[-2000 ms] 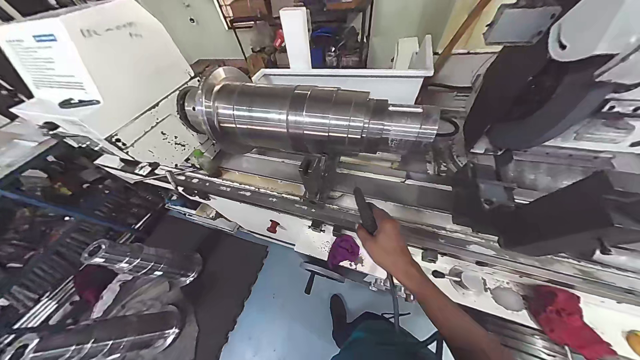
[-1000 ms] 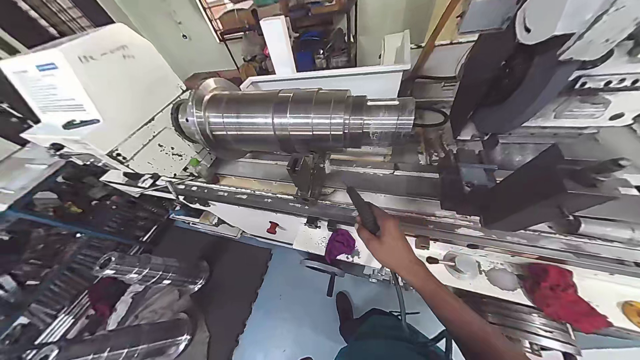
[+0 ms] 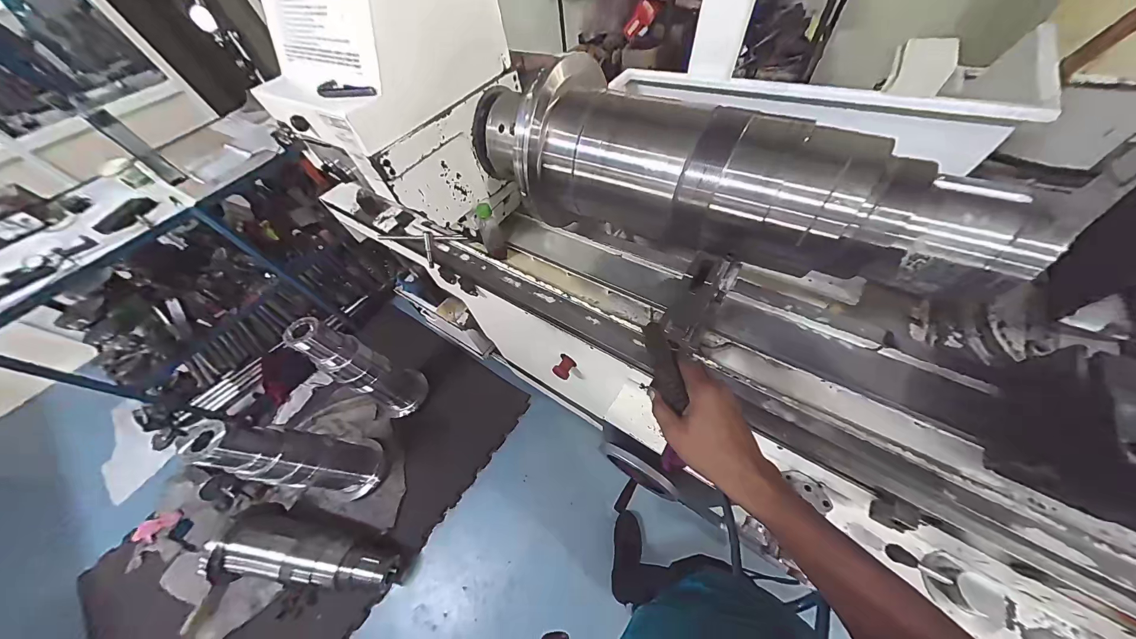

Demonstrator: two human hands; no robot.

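Note:
My right hand point(image 3: 710, 426) is closed around a dark, elongated handheld tool point(image 3: 667, 368) whose exact kind I cannot tell; a dark hose hangs below the wrist. The tool points up toward a metal bracket point(image 3: 697, 302) on the machine bed. Beyond it a large stepped steel shaft point(image 3: 639, 160) lies horizontally in the machine, its flanged left end against the white headstock point(image 3: 444, 151). A small green-capped bottle point(image 3: 488, 229) stands near the headstock. My left hand is not in view.
On the floor at the left, several machined steel cylinders point(image 3: 284, 457) lie on cloths and a dark mat point(image 3: 461, 382). A blue-framed shelf point(image 3: 257, 257) holds many tools. A red knob point(image 3: 564, 366) and a handwheel point(image 3: 639, 466) project from the machine front. Behind the shaft is a white trough point(image 3: 834, 93).
The view has swung left and moved closer to the shaft, bringing in another steel cylinder on the floor. My right hand still holds the dark tool.

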